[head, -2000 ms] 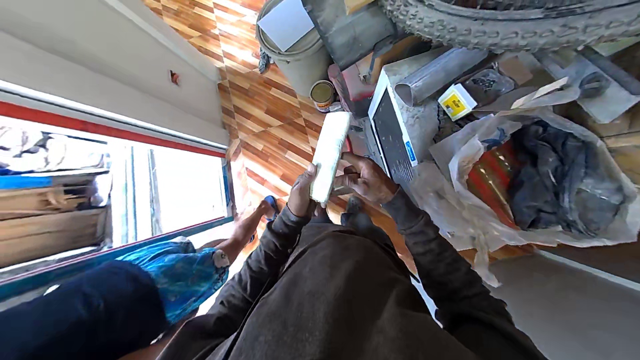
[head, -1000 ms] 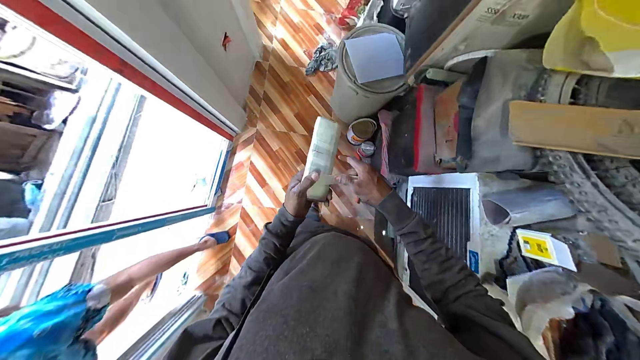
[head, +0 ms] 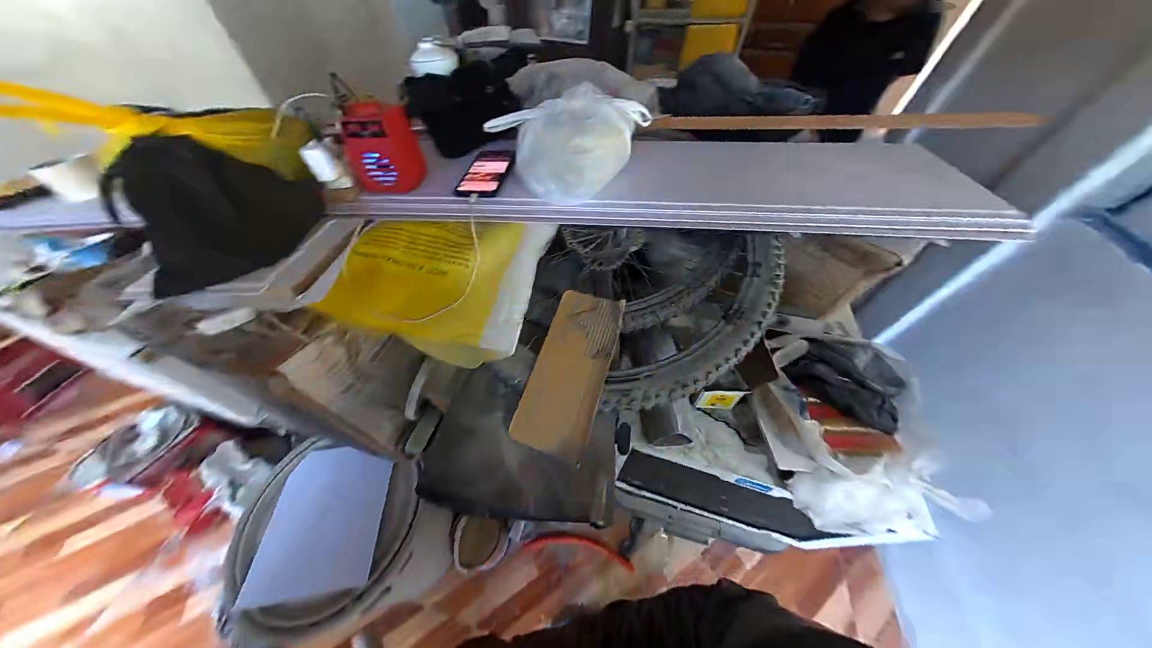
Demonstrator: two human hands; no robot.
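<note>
Neither of my hands shows in the current view. Only dark cloth of my clothing (head: 684, 616) appears at the bottom edge. Ahead is a light grey shelf (head: 810, 180) bearing a red device (head: 382, 148), a phone (head: 485, 173) with its screen lit and a cable attached, and a tied white plastic bag (head: 574, 146). Beneath the shelf a yellow plastic sack (head: 423, 279) hangs beside a knobby tyre (head: 760, 306). A strip of brown cardboard (head: 567, 378) leans in front of the tyre. What my hands hold cannot be seen.
A large bucket (head: 236, 549) with a white sheet (head: 324, 522) on top stands at lower left. A dusty black-and-white appliance (head: 711, 499) and an open plastic bag of items (head: 855, 477) lie at lower right. A person in dark clothing (head: 864, 54) is behind the shelf.
The view has swung up and across to the shelf. Both hands and the pale oblong object they held earlier have left the view.
</note>
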